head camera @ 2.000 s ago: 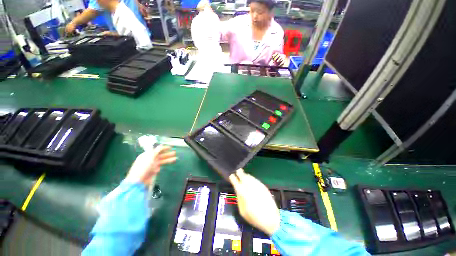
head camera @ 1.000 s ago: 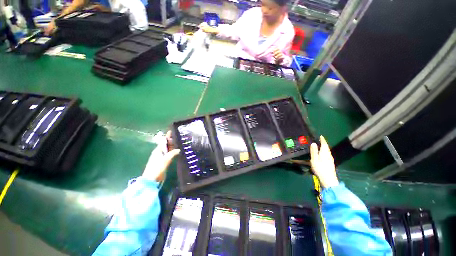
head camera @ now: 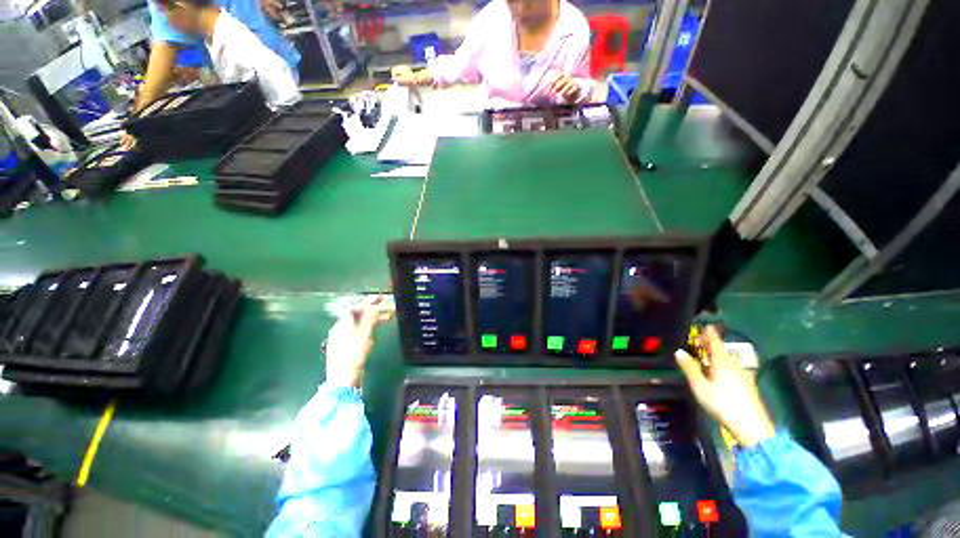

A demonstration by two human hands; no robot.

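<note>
A black foam phone tray (head camera: 550,244) with four handsets side by side stands propped up behind a second tray. Its leftmost phone (head camera: 436,305) shows a text list; the other three show green and red buttons. The near tray (head camera: 537,389) lies in front with four lit handsets, the lower edge cut off by the picture. My left hand (head camera: 356,338) is at the far tray's left side, fingers near its edge. My right hand (head camera: 726,394) is beside its lower right corner, fingers apart. Whether either hand touches the tray is unclear.
Stacked trays with phones (head camera: 111,326) stand at left, and more black stacks (head camera: 276,158) farther back. A waiting tray (head camera: 879,420) lies at right. A small labelled device (head camera: 743,355) is by my right hand. A metal post (head camera: 816,137) rises at right. Other workers sit across.
The far tray, tilted and held between my hands before, now stands level and upright behind the near tray. My right hand has come down to its lower right corner.
</note>
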